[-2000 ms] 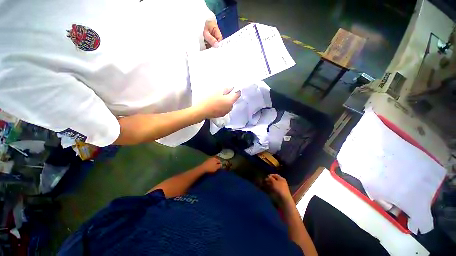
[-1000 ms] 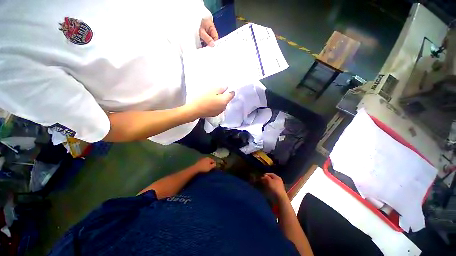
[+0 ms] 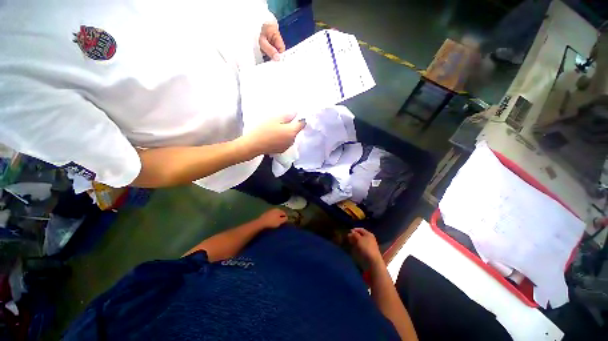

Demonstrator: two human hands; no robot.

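White cut pieces (image 3: 330,148) lie heaped in a large dark bin (image 3: 410,148), with dark grey cloth (image 3: 388,183) under and beside them. An orange-yellow strip (image 3: 351,209) lies at the bin's near edge. My left hand (image 3: 273,218) is small, low at my waist, short of the bin. My right hand (image 3: 362,242) is at my waist on the other side, fingers curled. I cannot tell if either holds anything. A person in a white shirt holds a white sheet (image 3: 319,72) with a dark line above the bin, using two hands.
At right, a white cloth (image 3: 517,216) lies over a red-edged tray (image 3: 448,234) on a white table (image 3: 433,263) beside a cream machine (image 3: 527,90). Black cloth (image 3: 443,303) lies on the table. A wooden stool (image 3: 453,65) stands behind. Crumpled plastic bags (image 3: 63,230) are at left.
The view has shifted slightly, so the person and the white sheet appear a little further left. The sheet is still held in the same way. My hands stay at my waist.
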